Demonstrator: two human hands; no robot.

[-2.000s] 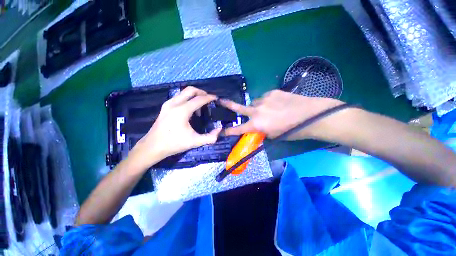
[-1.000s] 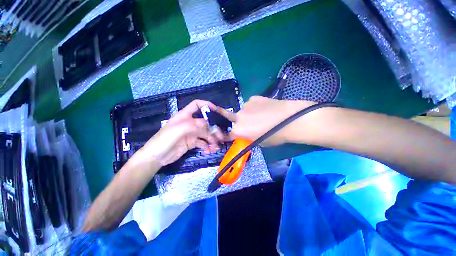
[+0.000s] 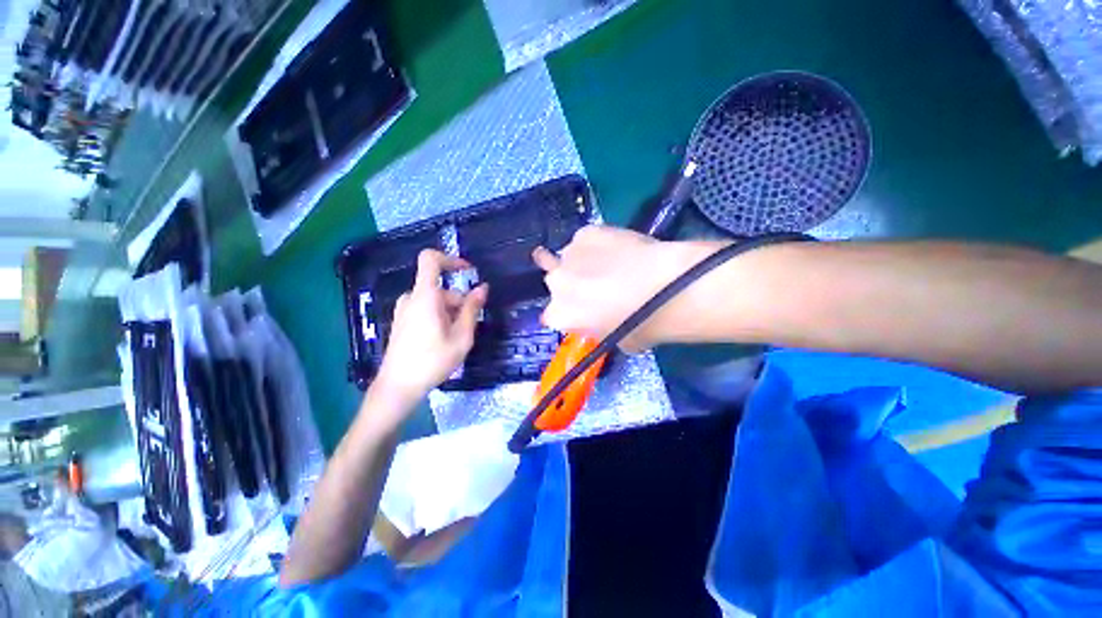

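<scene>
A black housing (image 3: pixel 520 242) lies flat on bubble wrap (image 3: pixel 471 157). My left hand (image 3: pixel 423 332) is over its middle, thumb and forefinger around a small silver-white piece (image 3: pixel 460 281) at the pale central strip. Whether the piece touches the housing is hidden. My right hand (image 3: pixel 604 284) is over the housing's right part, closed around an orange and black electric screwdriver (image 3: pixel 568 384). The driver's dark front end points up and right, towards a round grey honeycomb tray (image 3: pixel 783 151). Its black cord runs over my right wrist.
Another black housing (image 3: pixel 324 115) lies on its wrap at the upper left. Wrapped housings (image 3: pixel 157 423) stand at the left, with more at the far upper left. Bubble wrap (image 3: pixel 1027 60) is at the upper right. The workbench (image 3: pixel 641 109) is green.
My hands have moved apart. My left hand has gone left with the small piece, away from my right fingers. The view has turned, showing more of the left side.
</scene>
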